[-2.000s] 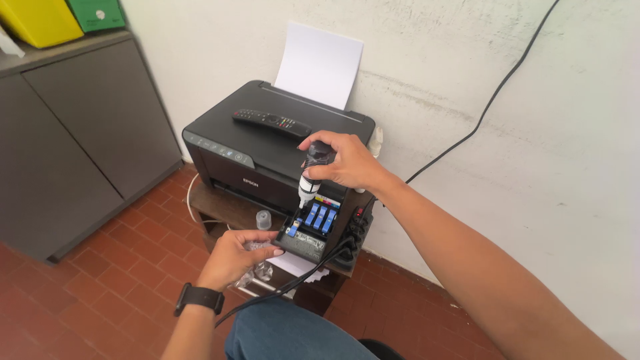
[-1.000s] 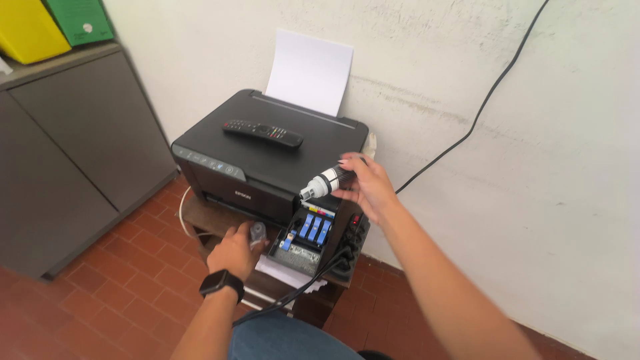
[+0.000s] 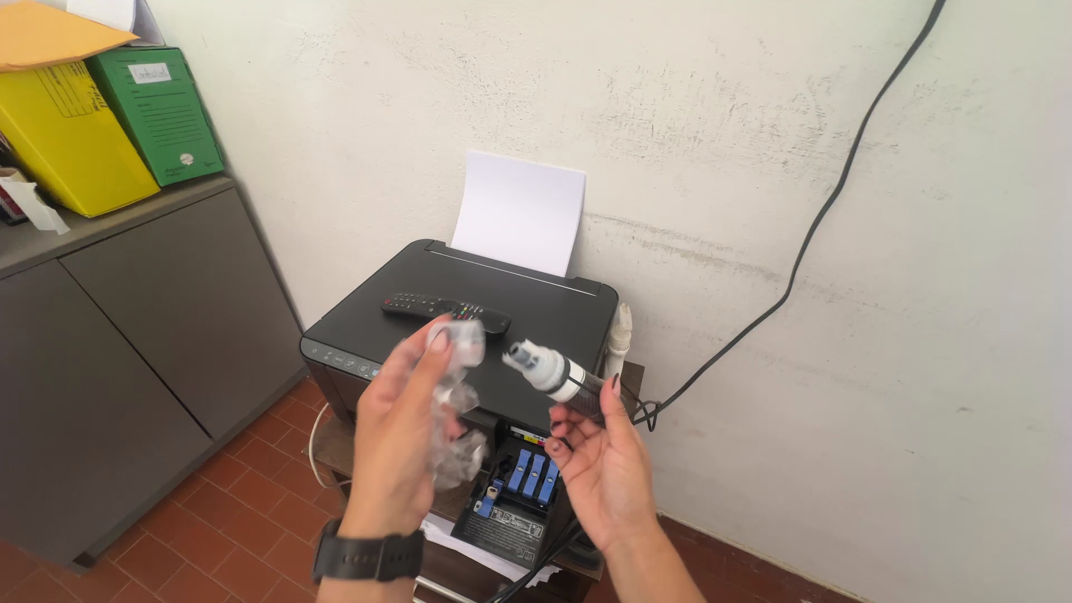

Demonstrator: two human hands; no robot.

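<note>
My left hand (image 3: pixel 398 427) holds a clear plastic cap (image 3: pixel 459 342), with crumpled clear plastic wrap (image 3: pixel 459 444) hanging below it, both blurred. My right hand (image 3: pixel 607 469) grips an ink bottle (image 3: pixel 557 377), tilted with its uncapped nozzle toward the cap; the two do not touch. Beneath both hands, the ink tank compartment (image 3: pixel 519 494) of a black Epson printer (image 3: pixel 469 293) stands uncovered. Several blue tank stoppers (image 3: pixel 534 476) sit upright in a row there, and one at the left is flipped out of line with them.
A remote control (image 3: pixel 419 304) lies on the printer lid. White paper (image 3: pixel 521 209) stands in the rear feed. A black cable (image 3: pixel 812 226) runs down the wall at right. At left, a grey cabinet (image 3: pixel 159 310) bears yellow (image 3: pixel 75 138) and green (image 3: pixel 159 117) file boxes.
The bottle, upright with its nozzle down at the tanks two seconds ago, has come up and tilted. My left hand has risen from beside the tanks with the cap and wrap.
</note>
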